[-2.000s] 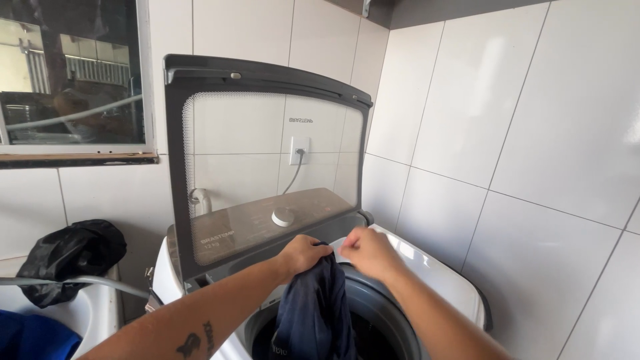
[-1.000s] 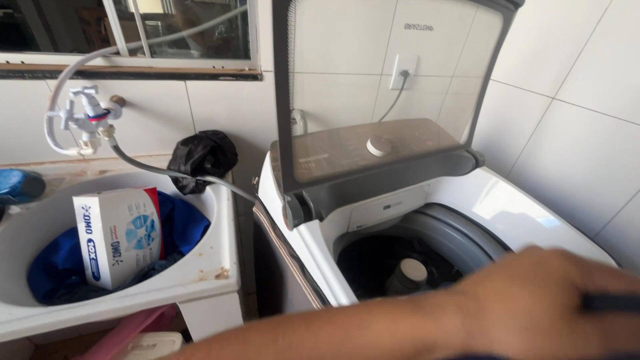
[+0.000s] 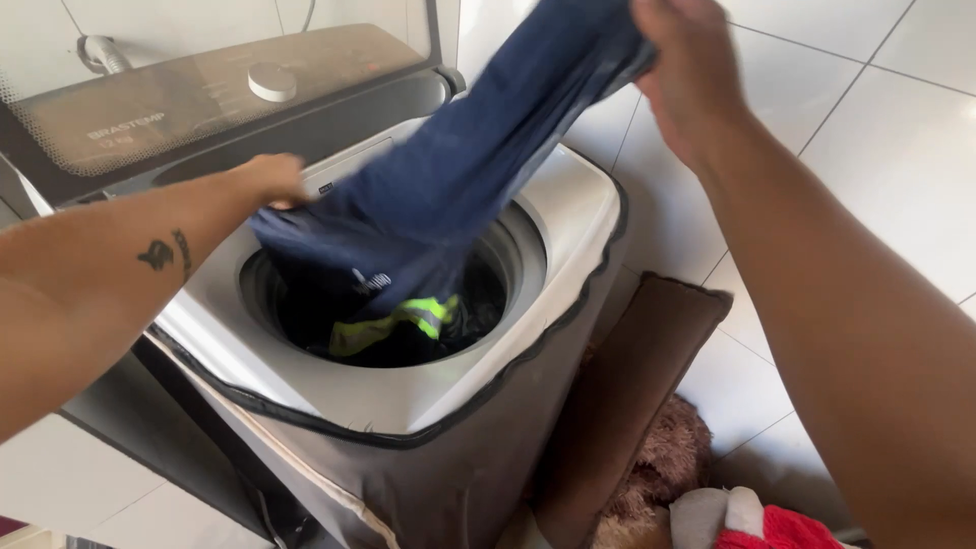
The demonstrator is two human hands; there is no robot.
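A navy garment (image 3: pixel 457 160) with a yellow-green reflective band is stretched between my two hands above a top-loading washing machine (image 3: pixel 587 198). My left hand (image 3: pixel 278 179) grips its left side over the back left of the tub opening. High at the upper right, my right hand (image 3: pixel 690 69) is closed on another part of the cloth. The banded lower end hangs into the dark tub (image 3: pixel 526 252); whether other laundry lies under it cannot be told. The fingertips of both hands are partly hidden or blurred.
The machine's see-through lid (image 3: pixel 23 145) stands raised at the back, before the control knob (image 3: pixel 272 81). A grey fabric cover wraps the machine body. On the right, a brown cushion (image 3: pixel 633 389) leans beside it, near a fluffy brown item (image 3: pixel 675 442) and red cloth (image 3: pixel 785 528). Tiled wall rises behind.
The navy garment, bunched between both hands over the tub two seconds ago, is now spread out, with my right hand high. The view has swung left to a sink and back down.
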